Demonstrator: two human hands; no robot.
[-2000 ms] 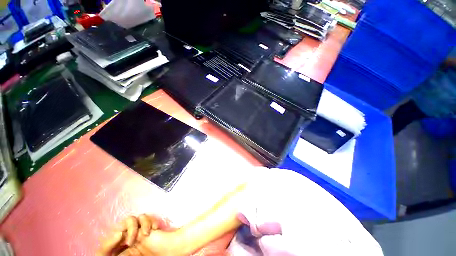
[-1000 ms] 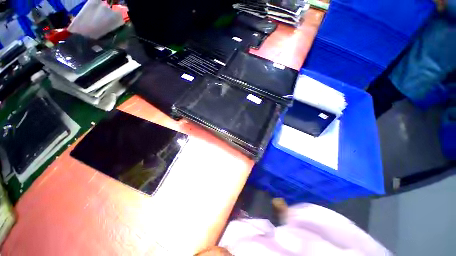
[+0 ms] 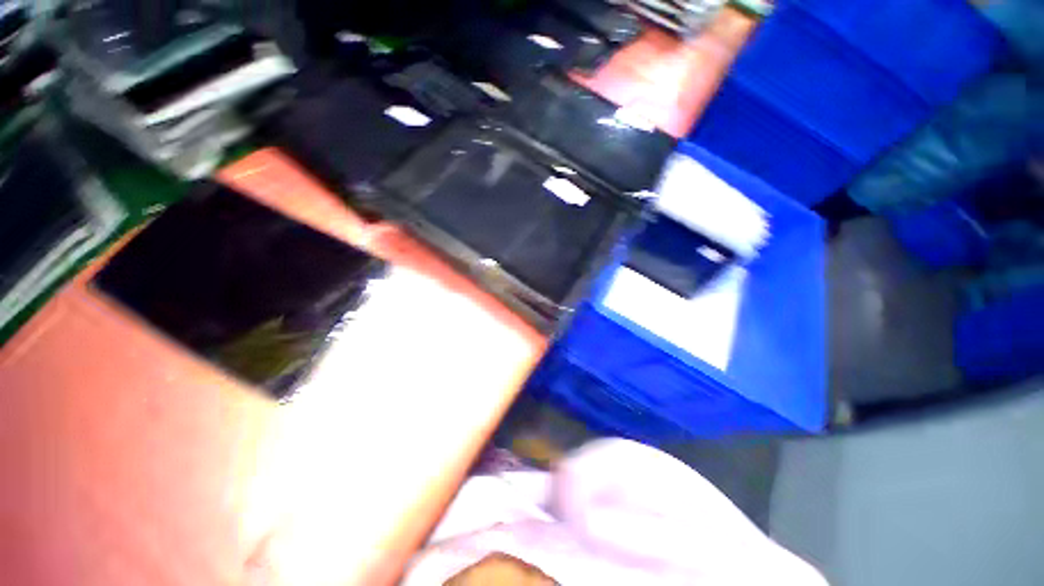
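A glossy black tablet or screen panel [image 3: 235, 280] lies flat on the pink mat [image 3: 126, 458] at the left, with lamp glare at its right corner. A pale pink sleeve [image 3: 653, 515] is at the bottom. A small patch of skin shows at the bottom edge, and a blurred brownish patch lies just above the sleeve. I cannot tell which hand either belongs to, and no fingers show clearly. Neither patch touches the panel. The picture is blurred.
Bagged black units with white labels [image 3: 504, 212] lie behind the panel. A blue bin [image 3: 784, 332] at the right holds white sheets and a labelled dark unit [image 3: 678, 254]. Blue bins [image 3: 847, 86] stand behind. A mixed stack [image 3: 172, 86] is at the upper left.
The hand seen on the mat at first has left it; only skin patches remain. The sleeve shows lower down. The view has shifted, so the panel and bin appear further left.
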